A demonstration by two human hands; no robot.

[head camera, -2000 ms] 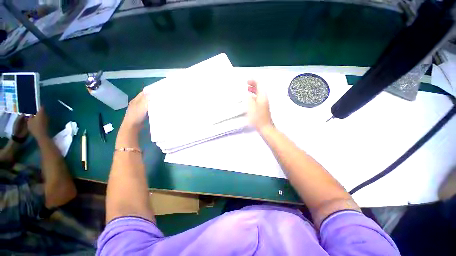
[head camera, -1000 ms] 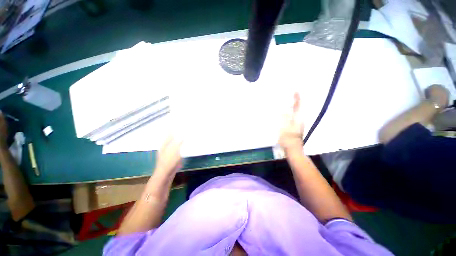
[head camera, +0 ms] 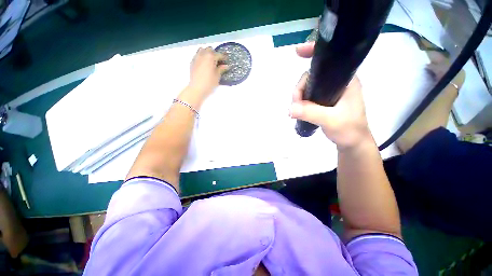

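Note:
My right hand (head camera: 337,116) is wrapped around the thick black electric screwdriver (head camera: 348,46), which leans with its lower end toward me. My left hand (head camera: 206,69) has its fingertips in the round dark-rimmed screw dish (head camera: 234,63), full of small grey-gold parts. Whether it pinches a screw cannot be told. White panels (head camera: 216,129) lie flat in front of me; their edges are hard to see. A stack of white panels (head camera: 97,116) lies to the left with layered edges showing.
A black cord (head camera: 437,86) curves down on the right. A translucent bottle (head camera: 22,124), a small white piece (head camera: 32,159) and a thin yellowish stick (head camera: 22,190) lie at left. Another person's arm (head camera: 431,113) reaches onto the bench at right.
My left hand has moved up from the bench's near edge into the screw dish. My right hand has risen and taken hold of the screwdriver, which now tilts further right. The view has shifted.

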